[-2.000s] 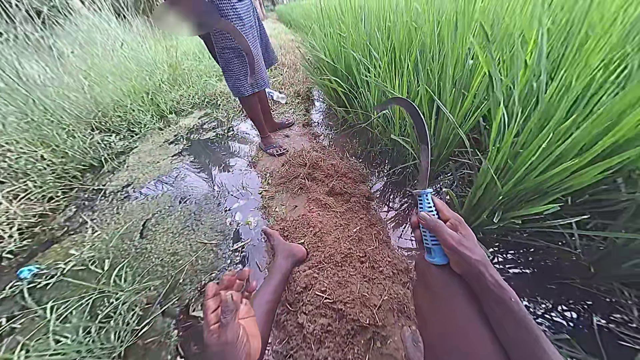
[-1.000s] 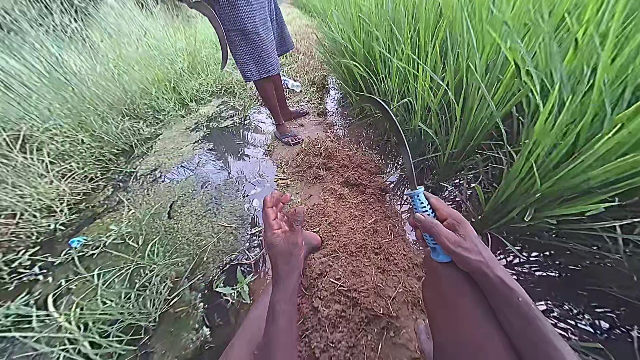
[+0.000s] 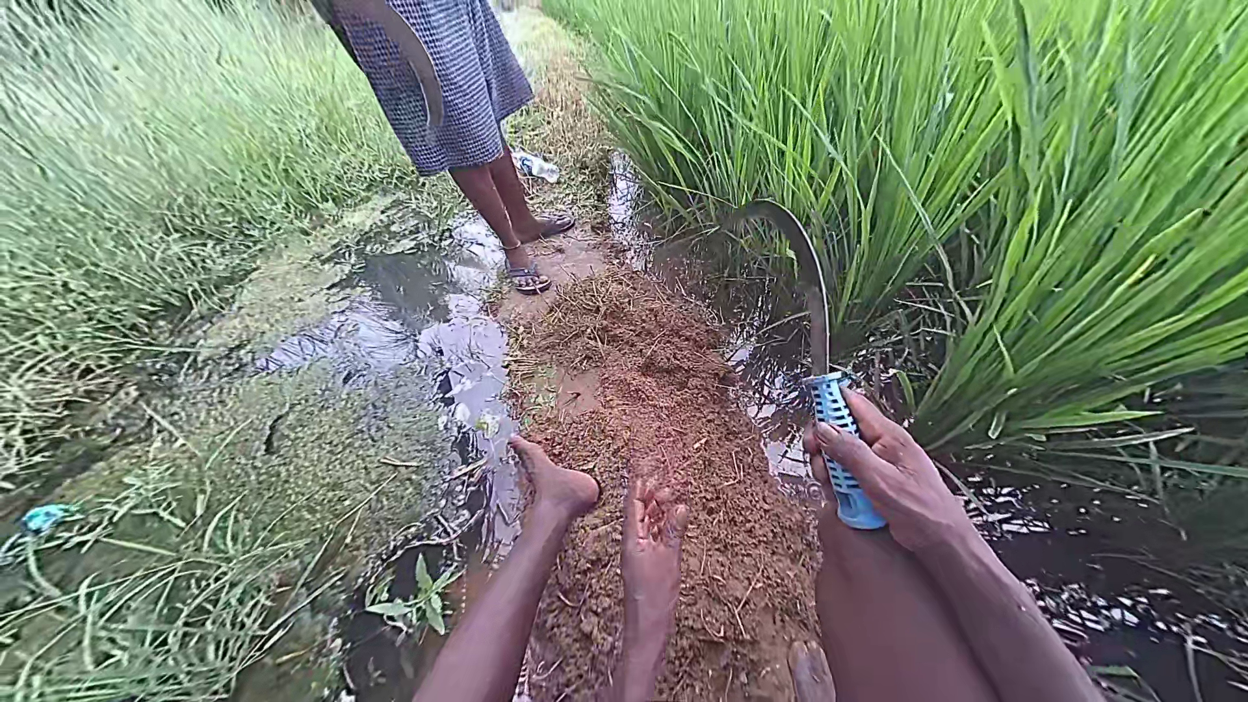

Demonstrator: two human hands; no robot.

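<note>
My right hand grips the blue perforated handle of a sickle, whose curved blade points up and bends left in front of the green rice plants. Low in the middle, my left hand is empty, palm partly turned up with the fingers loosely curled, over the muddy earth bund strewn with dry straw. My bare foot rests on the bund's left side, just left of that hand. My right knee is bent below the sickle handle.
Another person in a checked garment and sandals stands farther up the bund, a second curved blade in front of the garment. Behind the feet lies a plastic bottle. Shallow water and weeds border the left; dark water lies right.
My left hand has moved right, from beside my foot's lower left to over the middle of the bund. The right hand keeps hold of the sickle throughout.
</note>
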